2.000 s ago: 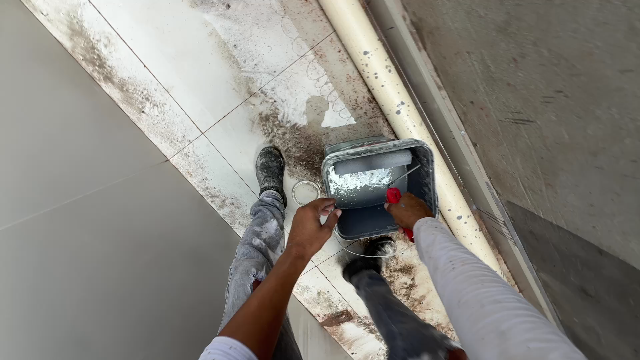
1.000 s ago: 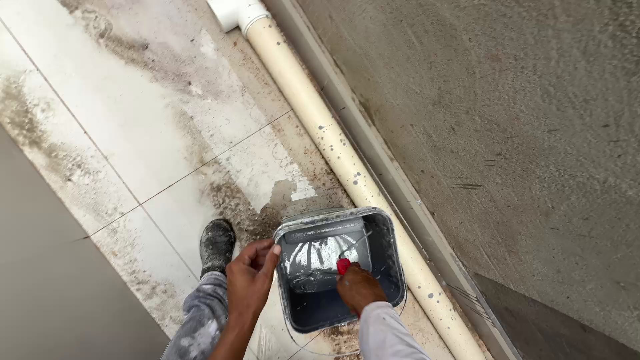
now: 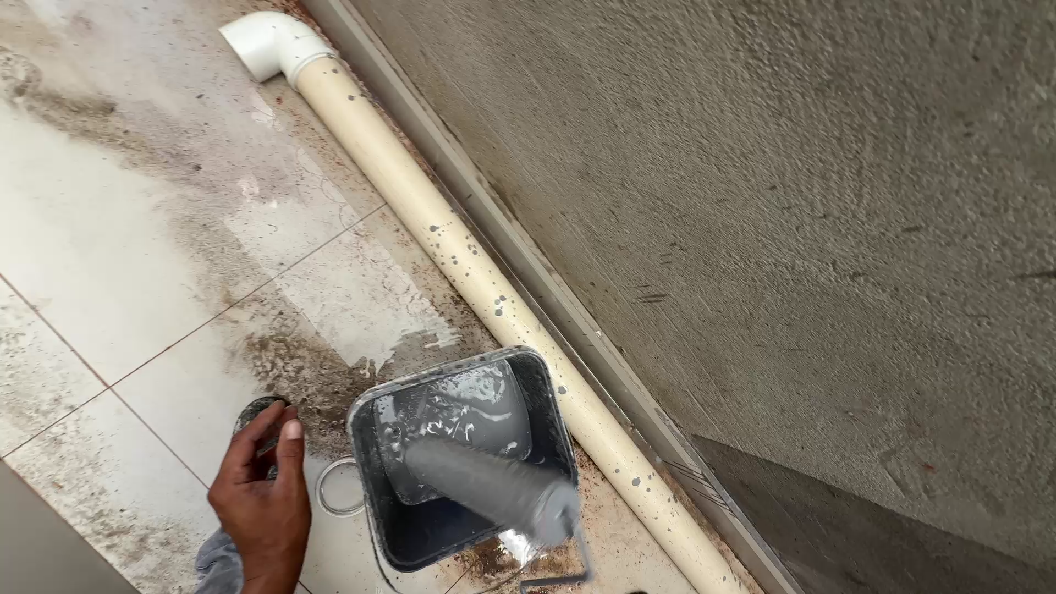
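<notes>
A paint roller (image 3: 487, 487), its sleeve coated in grey, is raised over a dark plastic bucket (image 3: 462, 388) and looks blurred. Its wire frame runs down toward the bottom edge of the view. Grey paint (image 3: 478, 404) lies wet inside the bucket. My left hand (image 3: 264, 491) is just left of the bucket, fingers loosely curled, thumb apart, with nothing in it. My right hand is out of view, as is the roller's handle.
A cream PVC pipe (image 3: 445, 247) with a white elbow (image 3: 276, 41) and grey spatters lies along the foot of a rough grey wall (image 3: 742, 206). A ring (image 3: 340, 487) is on the stained tile floor (image 3: 190, 371), near my shoe (image 3: 260, 412).
The roller has come up out of the bucket. My right hand, earlier on its red handle over the bucket, has left the view. My left hand has moved away from the bucket's rim.
</notes>
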